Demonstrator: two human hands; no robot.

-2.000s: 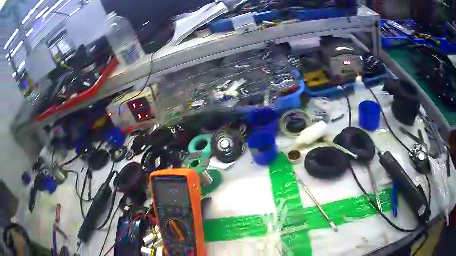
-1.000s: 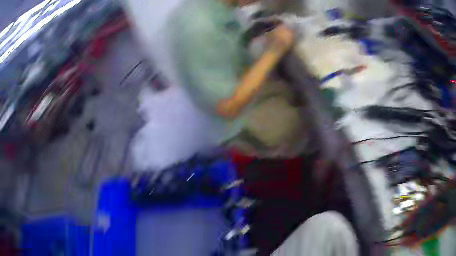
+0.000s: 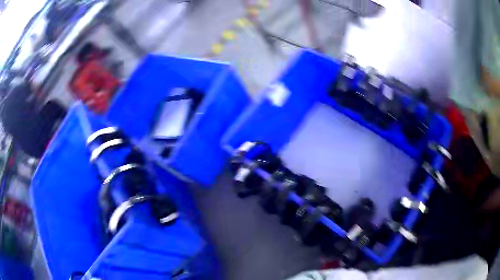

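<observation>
Neither of my hands is in view. A large blue plastic crate (image 3: 274, 109) stands at the right centre. Several black headphones (image 3: 296, 194) hang over its rims, and a pale flat surface (image 3: 351, 156) shows inside. A second blue crate (image 3: 214, 136) at the upper centre holds a dark object with a white face (image 3: 173, 117). A third blue crate (image 3: 63, 191) at the left has headphones with light bands (image 3: 129, 175) lined along its edge. The view is blurred.
Grey floor (image 3: 236, 229) shows between the crates, with a yellow dashed line (image 3: 227, 34) farther off. A red object (image 3: 96, 82) is at the upper left. A white bulky shape (image 3: 400, 44) and part of a person in light green (image 3: 477, 60) are at the right. Pale cloth (image 3: 405, 272) shows at the bottom.
The view has swung left and down from the bench, past a person, to the blue crates on the floor. The multimeter and bench have left the picture.
</observation>
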